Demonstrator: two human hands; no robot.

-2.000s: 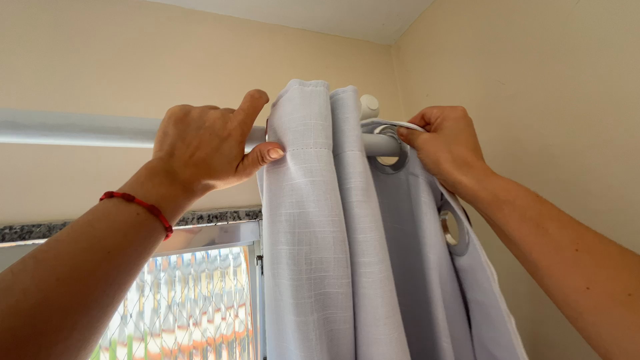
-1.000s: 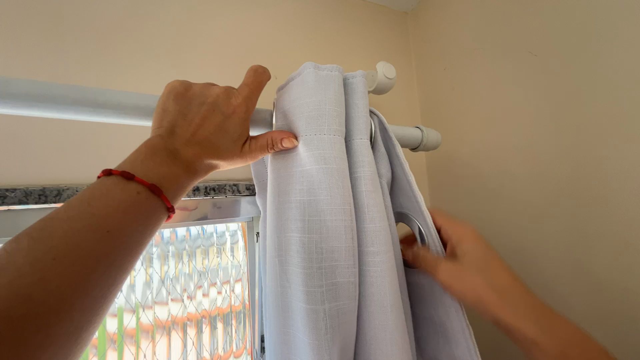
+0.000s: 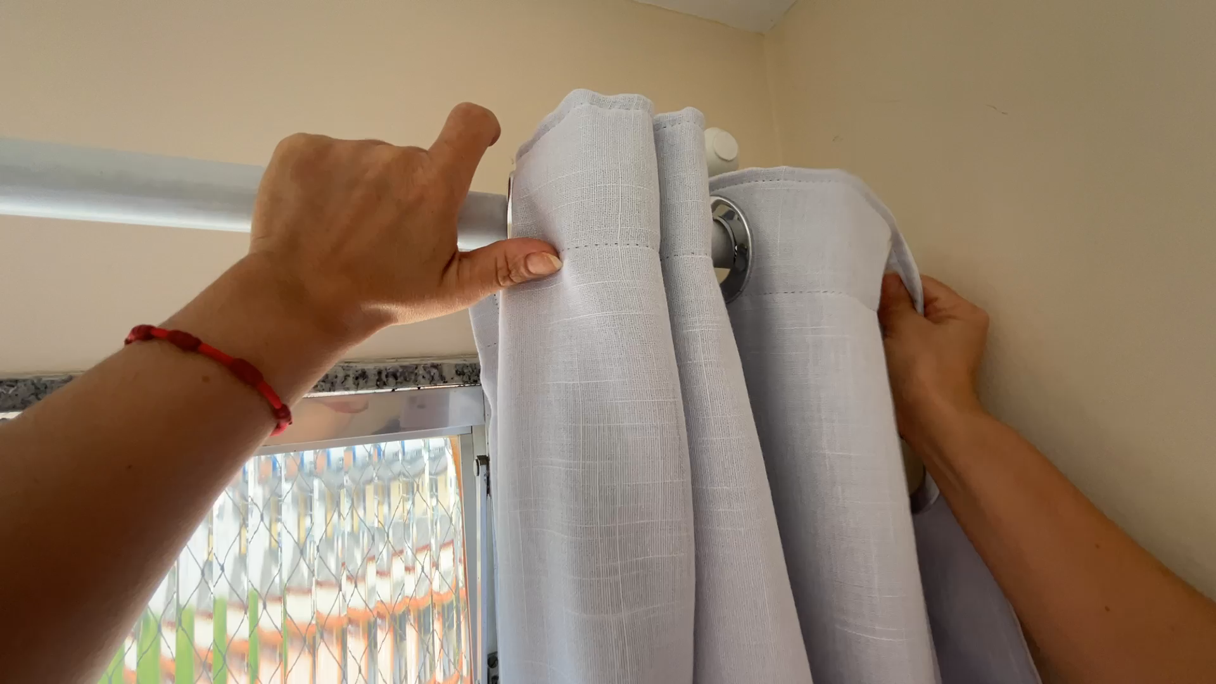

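Note:
A pale grey-white grommet curtain (image 3: 598,399) hangs in folds from a grey metal curtain rod (image 3: 123,185). My left hand (image 3: 380,223), a red cord bracelet on its wrist, lies over the rod with its thumb against the nearest fold; its other fingers are mostly hidden behind. My right hand (image 3: 936,347) pinches the curtain's top edge at the right, fingertips partly behind the cloth. Between the hands, a shiny metal grommet (image 3: 731,249) sits around the rod. Another grommet is partly visible below my right wrist. The rod's right end is hidden by the cloth.
A white round knob-like fitting (image 3: 722,150) shows behind the curtain top, near the wall corner. Below the rod are a speckled stone strip (image 3: 399,376) and a metal-framed window (image 3: 332,560) with ribbed glass and wire mesh. Beige walls meet at the right.
My right hand has come up from lower on the loose curtain to its top edge. A further section of cloth now covers the rod's end, which showed a second ago. My left hand stays at the folds.

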